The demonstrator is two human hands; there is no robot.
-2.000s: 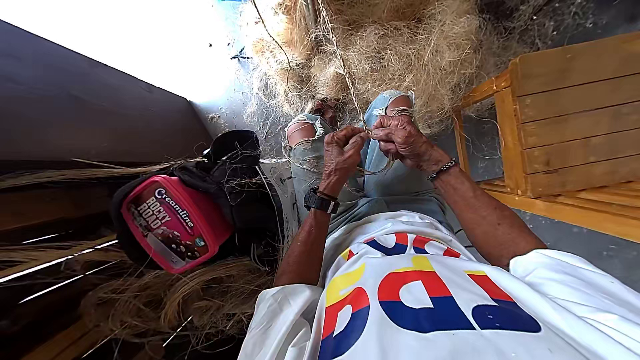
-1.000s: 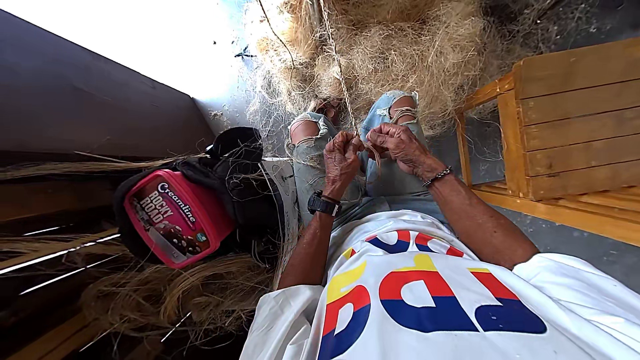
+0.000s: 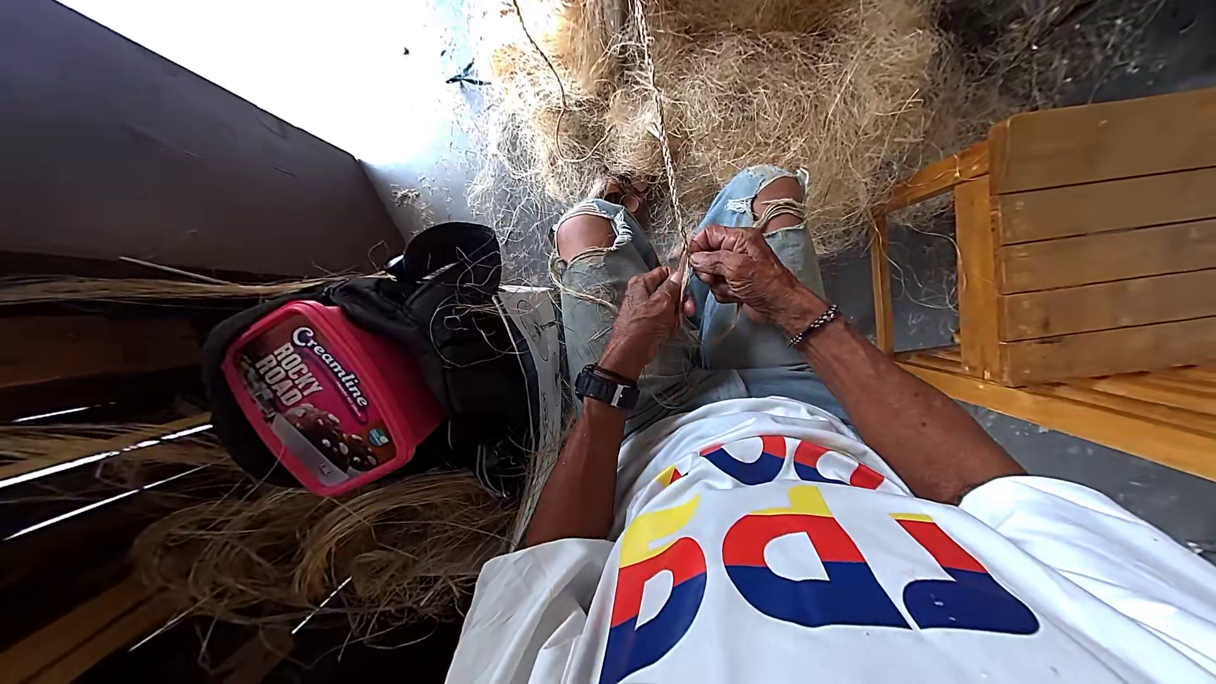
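Observation:
A thin rope of twisted natural fibre (image 3: 662, 142) runs down from the top of the view, between my knees, to my hands. My left hand (image 3: 649, 309), below a black wristwatch, pinches fibre strands at the rope's lower end. Close beside it, my right hand (image 3: 736, 266), with a dark bracelet at the wrist, grips the rope's end, thumb and fingers closed. The two hands almost touch over my lap. The exact crossing of the strands is hidden by my fingers. Loose fibre strands lie across the knees of my ripped jeans (image 3: 598, 275).
Loose pale fibre (image 3: 817, 104) is heaped on the floor beyond my knees. A pink ice cream tub (image 3: 332, 394) rests on a black bag (image 3: 475, 351) at left, above bundled long fibres (image 3: 323, 541). A slatted wooden chair (image 3: 1102, 228) stands at right.
My hands have shifted slightly against each other at the rope's end, and my right hand's fingers have curled in more since a second ago. The bag, tub and chair stay put.

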